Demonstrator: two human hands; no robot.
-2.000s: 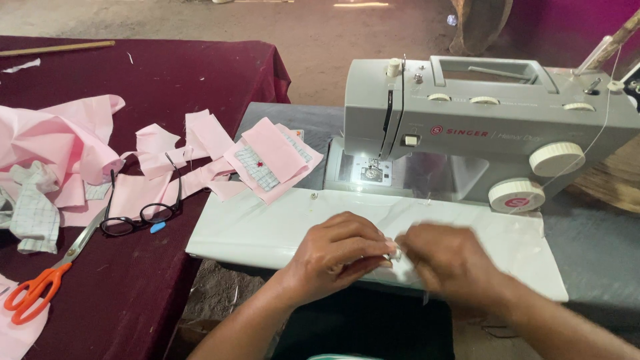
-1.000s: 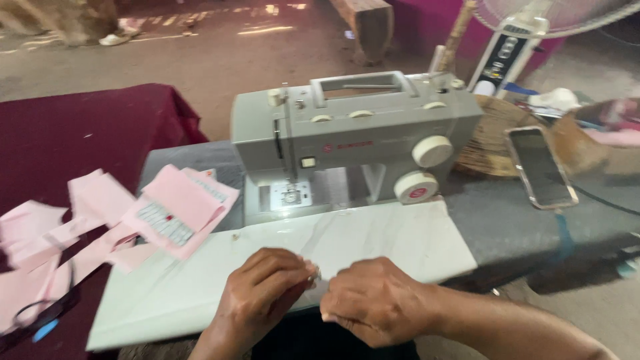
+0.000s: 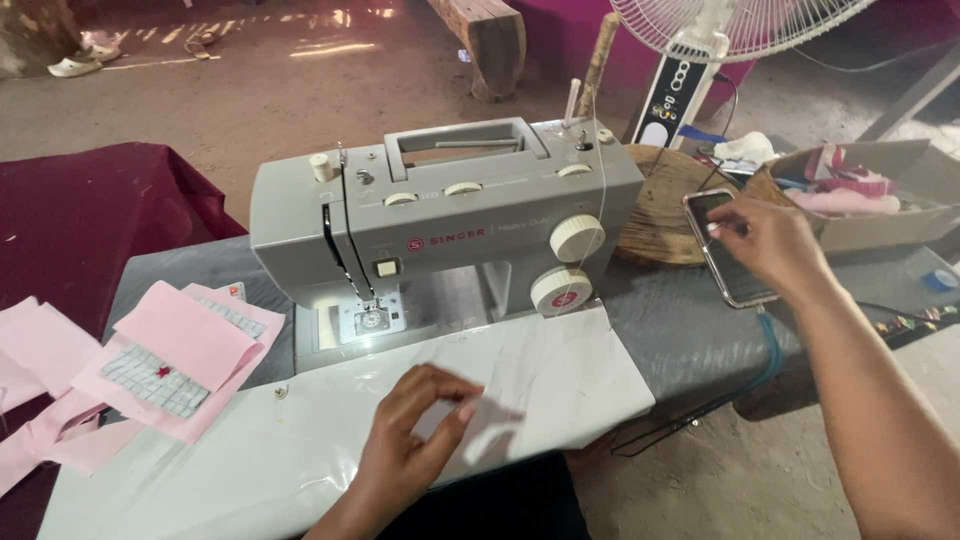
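A grey Singer sewing machine [image 3: 450, 217] stands on the dark table, its lamp lit over the needle plate [image 3: 373, 319]. In front lies a white extension board [image 3: 300, 442], where a small metal piece [image 3: 281, 392] rests. My left hand [image 3: 420, 427] hovers over this board, thumb and forefinger apart, holding nothing visible. To the right, my right hand [image 3: 765, 236] is above a smartphone [image 3: 720, 255], a small white thing [image 3: 712, 227] pinched between its fingertips. Pink fabric pieces [image 3: 187, 330] with a checked patch [image 3: 155, 380] lie left of the machine.
Behind the phone are a round wooden slab [image 3: 660, 217] and a cardboard box [image 3: 877, 225] holding fabric scraps. A white fan [image 3: 705, 45] stands at the back right. Maroon cloth [image 3: 97, 217] covers the left table. Cords [image 3: 765, 360] hang off the right table's edge.
My hands, together in front of the machine before, have parted; the right one has moved right, over the phone. The view has turned to the right.
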